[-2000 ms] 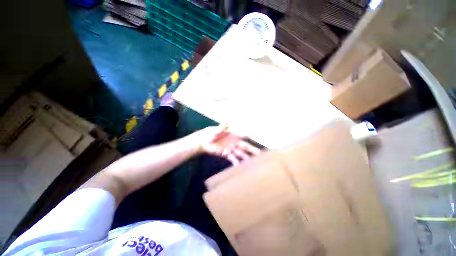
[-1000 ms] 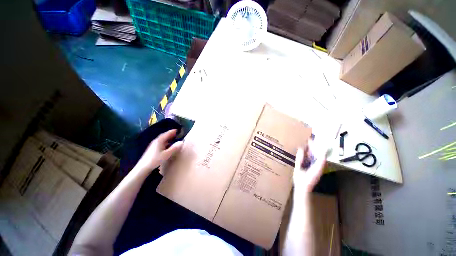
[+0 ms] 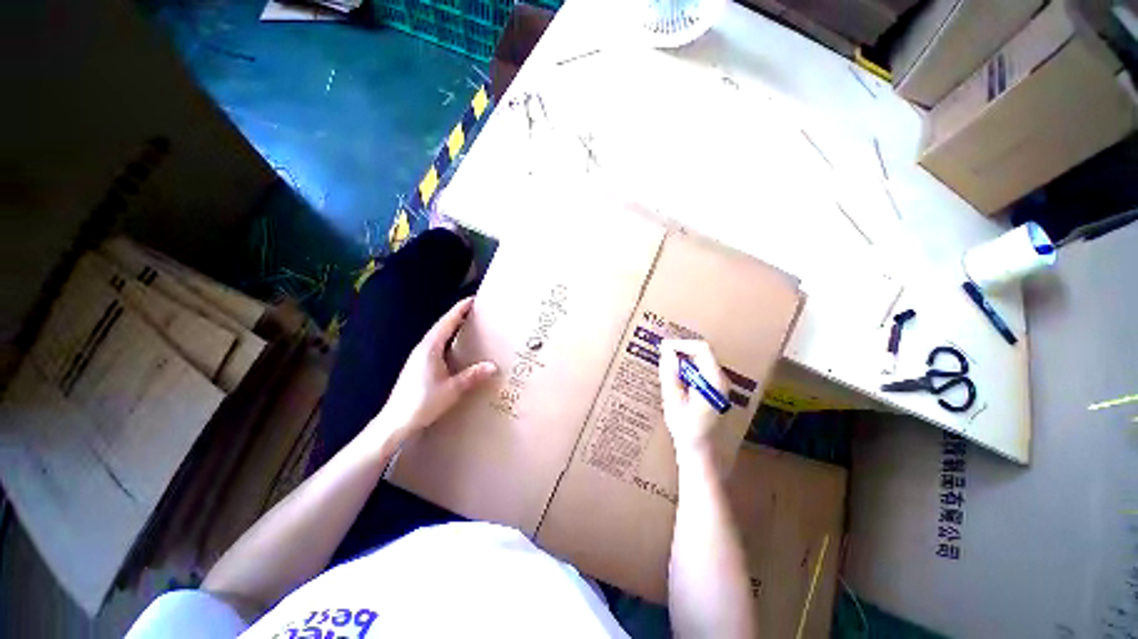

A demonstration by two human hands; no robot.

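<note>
A flat brown carton lies across my lap, its far end against the table, with a crease between its logo half and its printed text panel. My left hand rests at the carton's left edge, thumb on top, fingers partly hidden at or under the edge. My right hand holds a blue and white marker pen over the dark bars of the text panel. The pen tip is hidden by the fingers, so I cannot tell if it touches.
On the white table are scissors, a dark pen, a short dark stick, a white roll, a fan and a tan box. A carton stack stands at left, a large carton at right.
The carton was swung onto my lap between the first two views. Since then my right hand has moved left from the carton's right edge onto the text panel, with the pen now clearly visible.
</note>
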